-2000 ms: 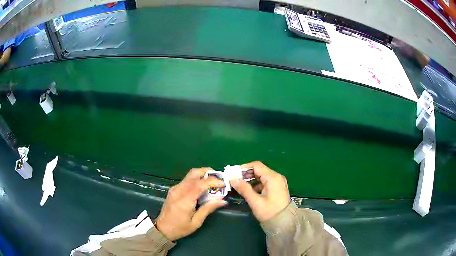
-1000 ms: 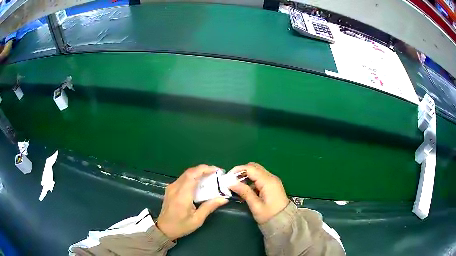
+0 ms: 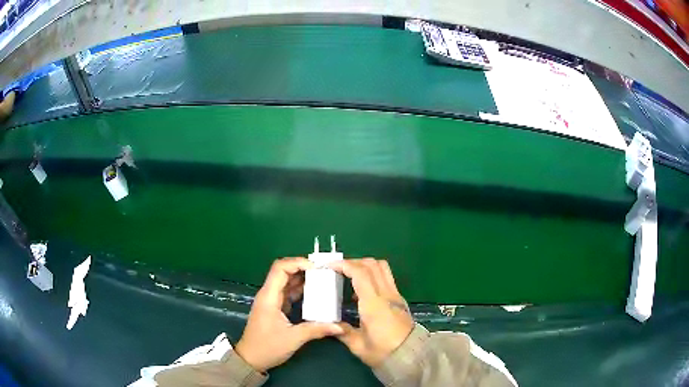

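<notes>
A white power adapter [image 3: 322, 295] is upright between my hands at the belt's near edge, its two metal pins pointing away from me. The pin cover sits on the end of the housing. My left hand [image 3: 277, 314] holds its left side, with fingers near the cover and the thumb at the bottom end. My right hand [image 3: 374, 311] holds its right side in the same way. The inside of the housing is not visible.
Open adapters [image 3: 115, 184] lie on the green belt [image 3: 453, 249] at left. A set-aside adapter [image 3: 41, 275] and white scrap [image 3: 78, 292] lie on the near ledge. A white strip [image 3: 642, 276] with adapters crosses the right side. A calculator [image 3: 456, 47] and paper [image 3: 555, 94] lie beyond.
The cover and housing, apart and tilted earlier, are now together. The adapter has turned so its pins point away from me. The belt adapters at left have moved right.
</notes>
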